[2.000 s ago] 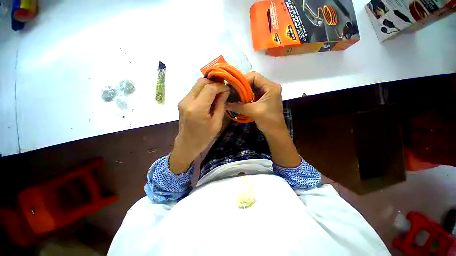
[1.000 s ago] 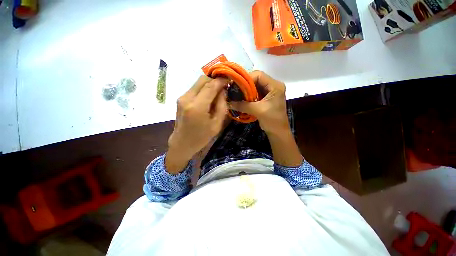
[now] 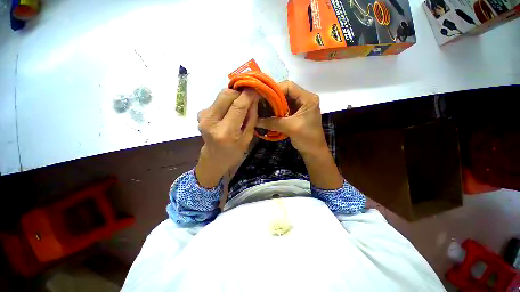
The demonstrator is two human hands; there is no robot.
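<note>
My left hand [image 3: 226,126] and my right hand [image 3: 299,118] hold an orange coil [image 3: 265,85] between them at the table's front edge. My right hand grips the coil's right side with its thumb across the middle. My left fingers are at the coil's inner left side, partly hiding it. Dark parts show inside the loop, but their shape is unclear. An orange-red card [image 3: 244,68] lies just behind the coil, on or beside a clear plastic bag [image 3: 275,64] on the table.
An orange and dark grey carton [image 3: 348,28] and a white printed carton [image 3: 470,20] stand back right. A slim yellow-green tool [image 3: 181,94] and round clear pieces [image 3: 132,101] lie left. An open brown box [image 3: 407,165] and red stools [image 3: 71,219] are below the table.
The hands keep hold of the coil in nearly the same place. The left fingers have shifted slightly at the inner side of the loop, and the coil's tilt has changed a little.
</note>
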